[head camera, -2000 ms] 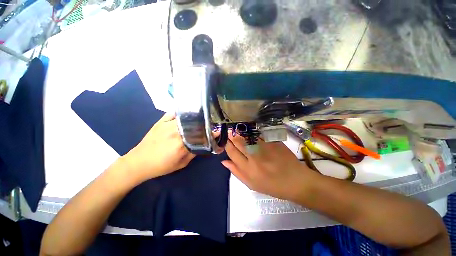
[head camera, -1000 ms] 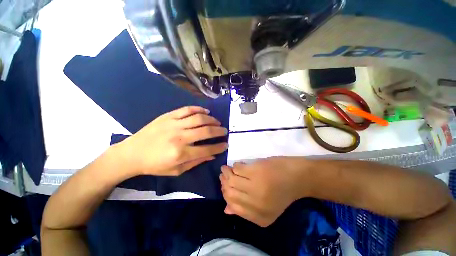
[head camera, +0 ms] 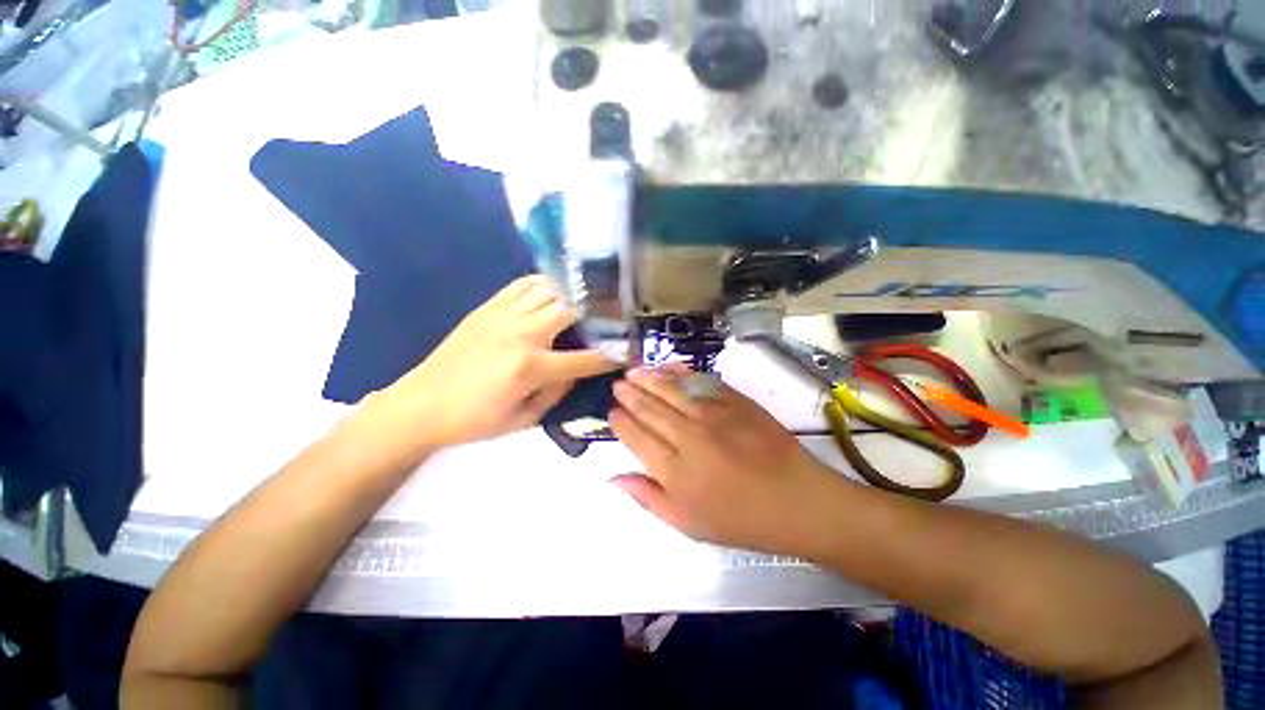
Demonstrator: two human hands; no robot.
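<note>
A dark navy cloth panel (head camera: 402, 229) lies flat on the white table, left of the sewing machine's needle area. Its near end runs under both hands beside the needle. My left hand (head camera: 506, 364) presses on the cloth, its fingers reaching to the metal guard (head camera: 599, 257). My right hand (head camera: 701, 444) lies just right of it, its fingertips on the cloth edge close under the lit presser foot area (head camera: 677, 344). The foot and needle are partly hidden by the machine head (head camera: 888, 125). Neither hand visibly grips the cloth; the fingertips are partly covered.
Shears with red and yellow-olive handles (head camera: 895, 441), an orange strip (head camera: 978, 412), a black pad (head camera: 891, 327), a green item (head camera: 1065, 404) and a small white box (head camera: 1179, 465) lie right. More navy cloth (head camera: 97, 333) hangs at the left. A ruler (head camera: 416, 548) runs along the front edge.
The cloth has moved away from the front edge, past the needle. Both hands are back at the needle after being nearer the front edge one second ago. The camera view has shifted.
</note>
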